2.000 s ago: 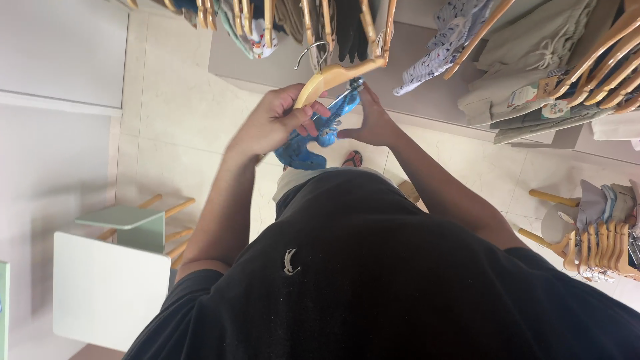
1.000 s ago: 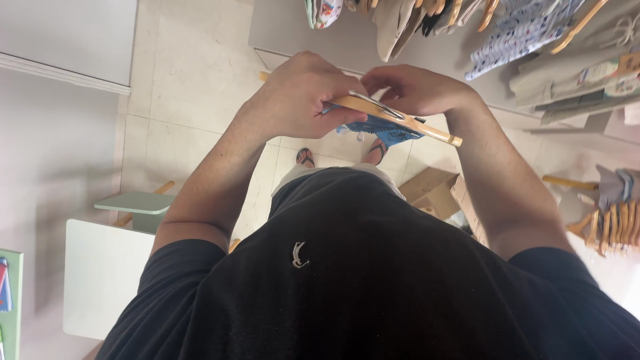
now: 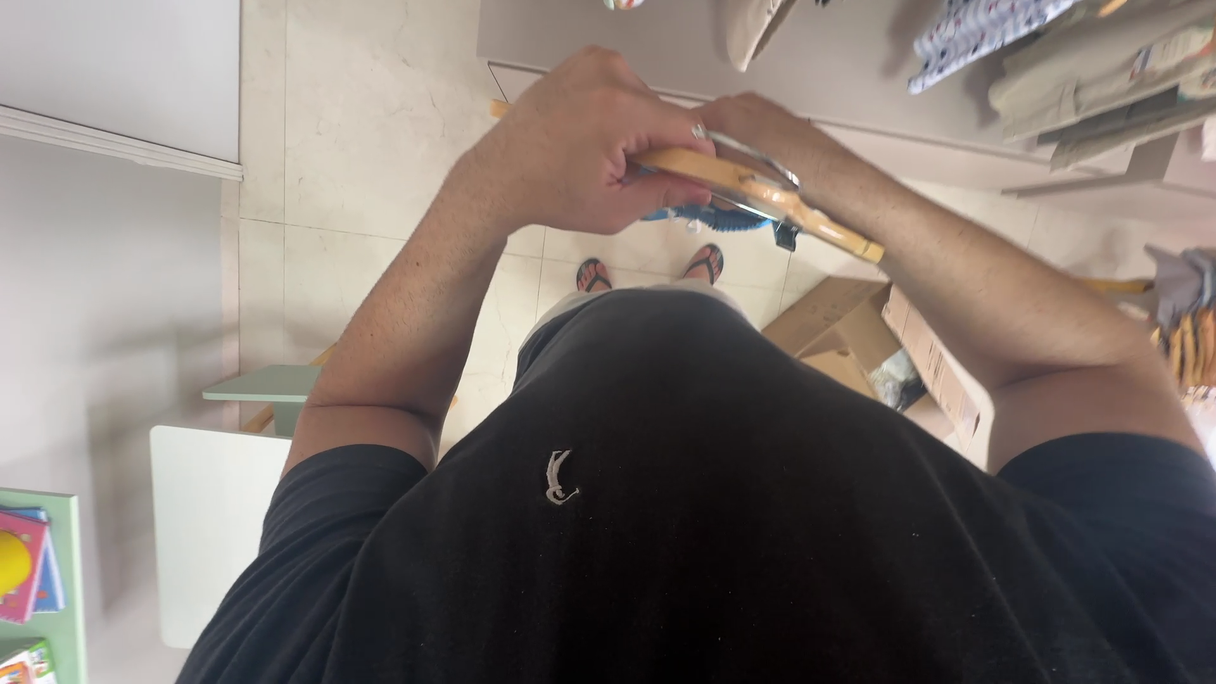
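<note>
A wooden clothes hanger (image 3: pixel 760 195) slants down to the right at chest height, with a metal bar and a black clip (image 3: pixel 786 236) under it. My left hand (image 3: pixel 608 157) is closed around the hanger's left part, its thumb below the wood. Behind the hanger is my right hand (image 3: pixel 750 123), its fingers mostly hidden by the hanger and my left hand, so its hold cannot be made out. A blue garment (image 3: pixel 717 218) hangs beneath the hanger, largely covered by it and my hands.
Trousers and other clothes (image 3: pixel 1092 90) hang at the upper right. An open cardboard box (image 3: pixel 836 328) stands on the floor beyond my right forearm. A pale green table or seat (image 3: pixel 218 532) is at the left, and a green shelf (image 3: pixel 62 570) with books at the lower left.
Two seconds ago the hanger was near the clothes rail with the blue garment in fuller view. It is now closer to my body and slants down to the right. The view has shifted.
</note>
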